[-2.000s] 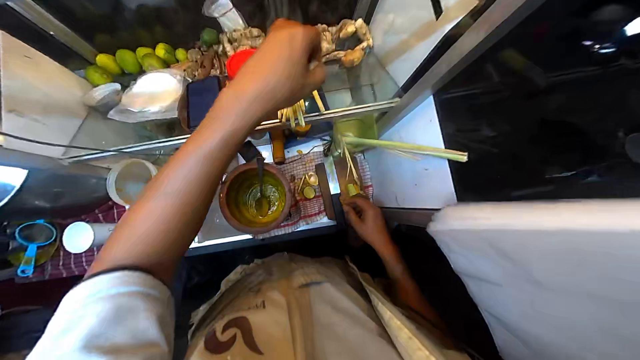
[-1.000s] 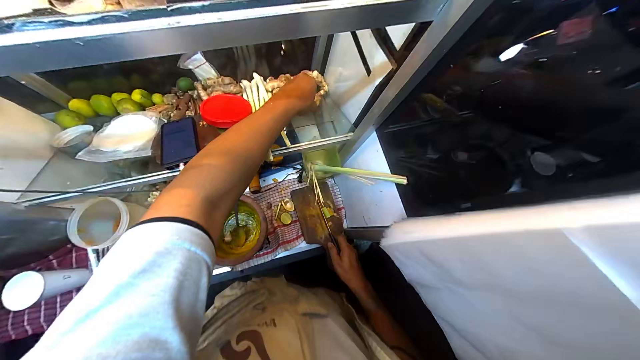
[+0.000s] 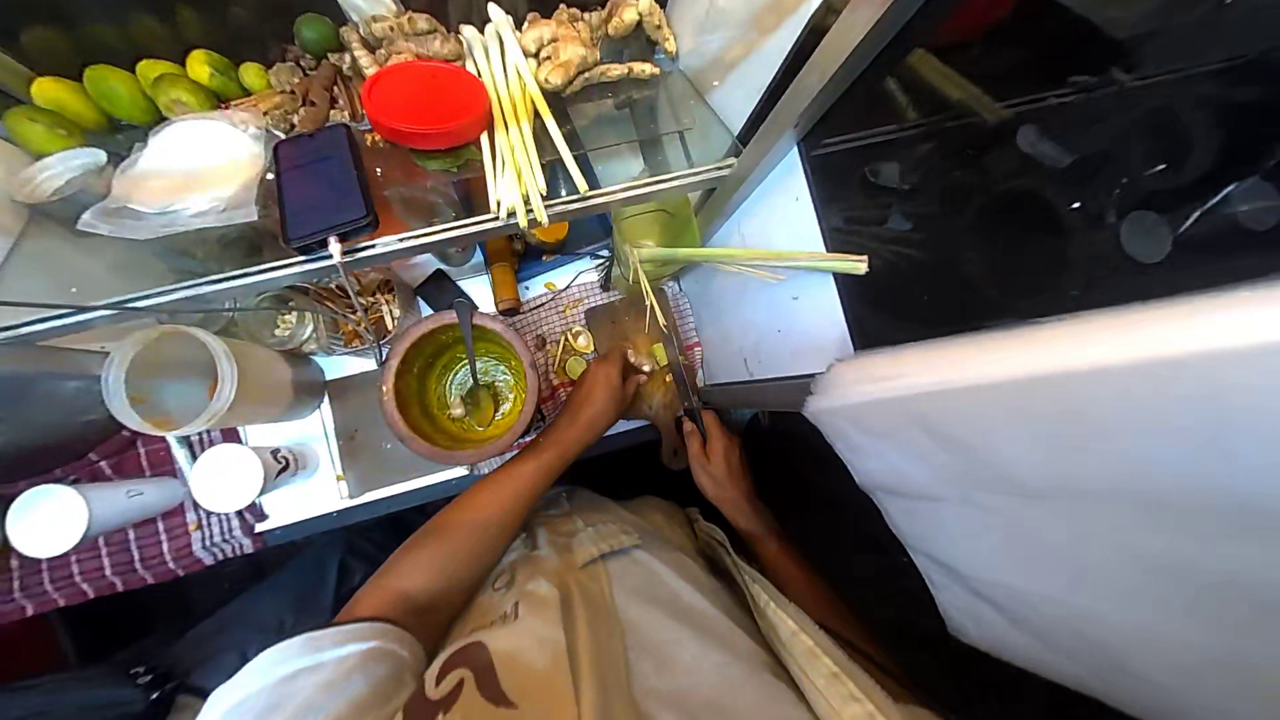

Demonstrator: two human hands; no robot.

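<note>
My left hand (image 3: 603, 388) is over the left side of a wooden cutting board (image 3: 625, 325), its fingertips at a small pale piece (image 3: 638, 360), perhaps ginger. My right hand (image 3: 715, 455) grips the dark handle of a knife (image 3: 682, 375), whose blade lies along the board's right side. Between fingertips and blade is a small yellow-green piece (image 3: 659, 354). Cut limes (image 3: 575, 367) lie on a checked cloth (image 3: 550, 318) left of the board. Farther left, a clay bowl (image 3: 392, 400) holds yellow-green liquid and a metal spoon (image 3: 469, 350).
A glass shelf (image 3: 640, 190) across the back carries peeled stalks (image 3: 512, 120), ginger (image 3: 565, 50), a red lid (image 3: 426, 104), a phone (image 3: 322, 187) and green-yellow fruit (image 3: 118, 94). Lemongrass (image 3: 755, 259) juts right from a green container (image 3: 655, 222). Paper cups (image 3: 225, 478) and a plastic tub (image 3: 165, 380) are at left.
My left hand has come down from the ginger on the glass shelf to the cutting board. My right hand stays at the board with the knife.
</note>
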